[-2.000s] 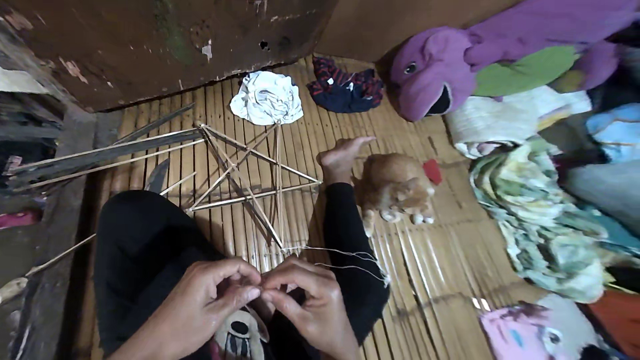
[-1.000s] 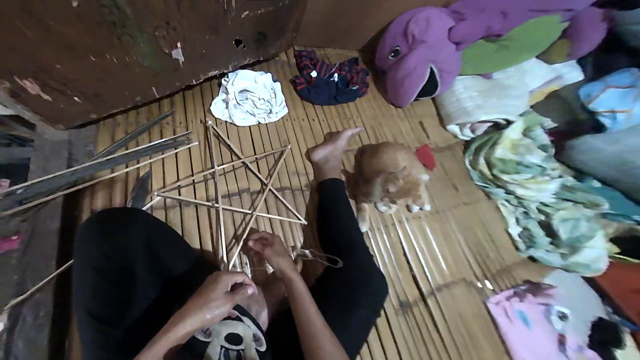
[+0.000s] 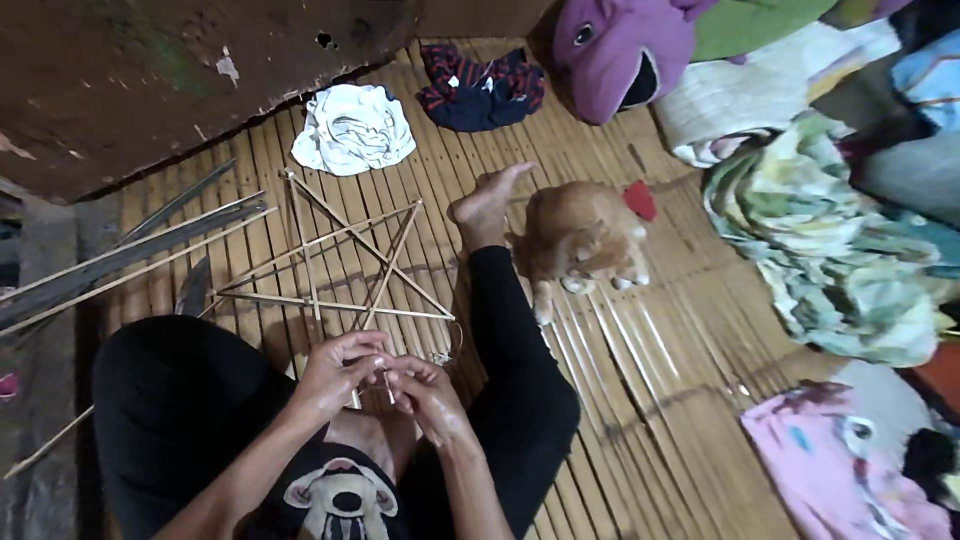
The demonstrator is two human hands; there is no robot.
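A star-shaped frame of thin bamboo sticks (image 3: 345, 226) lies on the slatted bamboo floor (image 3: 637, 450), its near end reaching under my hands. My left hand (image 3: 337, 371) and my right hand (image 3: 427, 394) meet over my lap, fingertips nearly touching. Thin string passes between the fingers of both hands, close to the near ends of the sticks. A small tangle of string (image 3: 441, 358) sits right of my right hand, near the star's right point. How the string runs between the fingers is too small to tell.
An orange and white cat (image 3: 585, 232) lies beside my bare foot (image 3: 491, 202). Loose bamboo strips (image 3: 135, 255) and a dark blade (image 3: 193, 287) are at left. A white cloth (image 3: 352, 131), a dark garment (image 3: 480, 90), a purple plush toy (image 3: 622, 52) and crumpled cloths (image 3: 810, 247) lie around.
The star frame has turned on the floor since the earliest frame. My hands, apart one second ago with the right one farther forward, are together again.
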